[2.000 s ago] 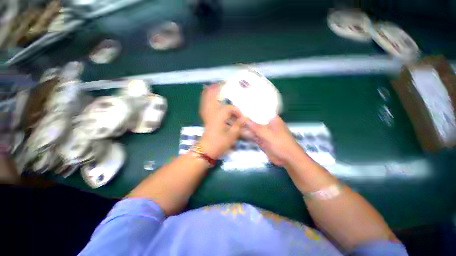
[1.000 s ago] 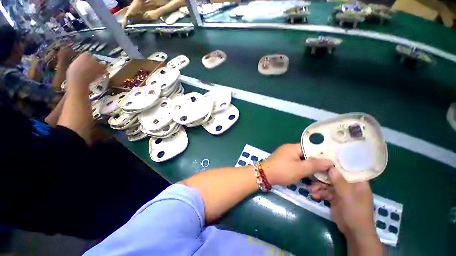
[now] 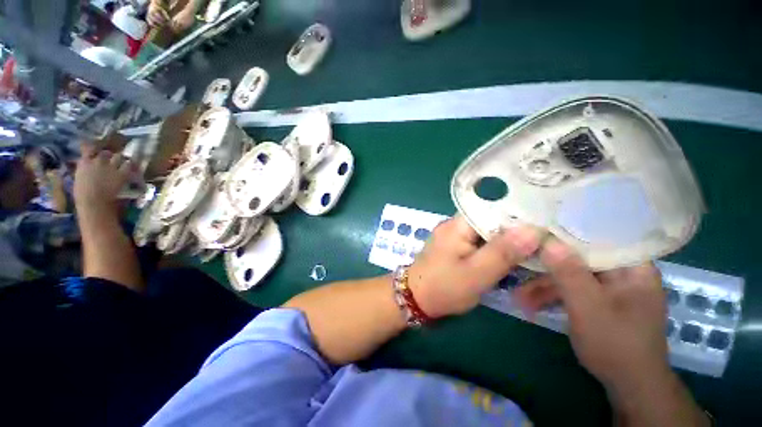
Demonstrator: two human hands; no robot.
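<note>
An off-white plastic housing [image 3: 518, 213] is held up at the right, hollow side towards me, with a dark round hole, a dark square part and a pale smooth patch inside. My left hand [image 3: 472, 267] grips its lower left edge, thumb on the rim. My right hand [image 3: 606, 313] grips its lower edge, thumb on the rim beside the left thumb. The fingers behind the housing are hidden. A white adhesive sheet [image 3: 710, 288] with two rows of dark rounded windows lies on the green surface below, partly covered by both hands.
Overlapping housings [image 3: 263, 179] are piled at the left. A small clear ring [image 3: 318, 272] lies near them. Single housings [image 3: 309, 48] lie beyond the white stripe [image 3: 401, 107]. Another person's arm [image 3: 109, 217] reaches in at the far left, near a brown carton [image 3: 171, 142].
The view has shifted. The held housing now appears larger and nearer, still hollow side towards me. Both hands keep their grip. Two seconds ago a housing was held farther forward, blurred.
</note>
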